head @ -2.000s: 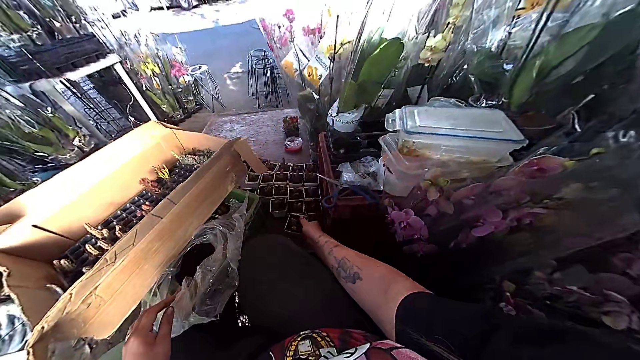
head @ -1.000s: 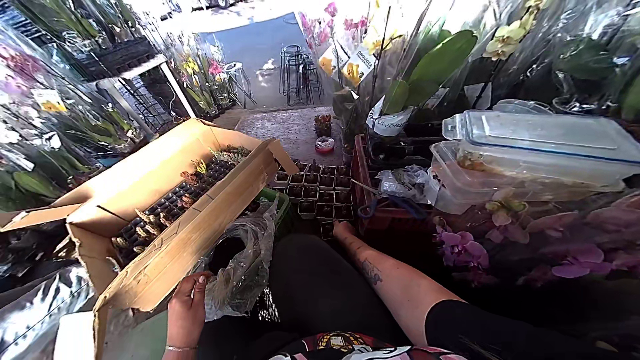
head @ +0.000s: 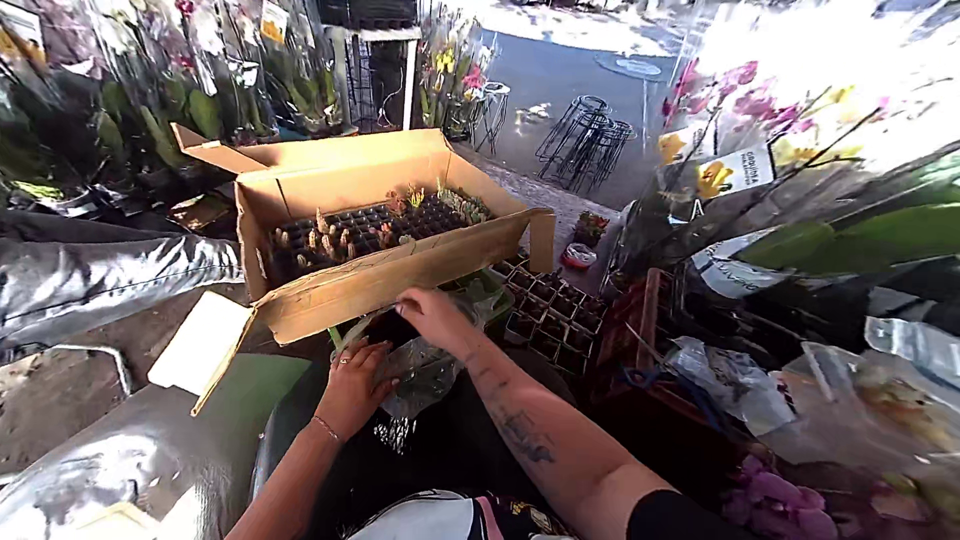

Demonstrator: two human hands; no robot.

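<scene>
My left hand (head: 361,379) rests on the near left rim of a clear plastic bag (head: 421,379) that holds dark soil (head: 391,328). At the bag's far right side is my right hand (head: 429,319), fingers bent down by the opening; whether either hand grips the plastic cannot be made out. Just beyond stands an open cardboard box (head: 390,274) with a black cell tray (head: 360,234) of small cacti and succulents. Small square pots (head: 555,307) filled with dark soil stand in rows to the right of the bag.
A dark red crate (head: 637,322) borders the pots on the right, with crumpled plastic (head: 731,379) on it. Wrapped orchids (head: 847,247) crowd the right side. Someone's jeans-clad leg (head: 112,277) is at the left. Wire stands (head: 589,142) and a small red-and-white container (head: 578,256) lie farther off.
My right hand has moved left from the small pots to the bag of soil. My left hand is still at the bag's left side. The view has swung left.
</scene>
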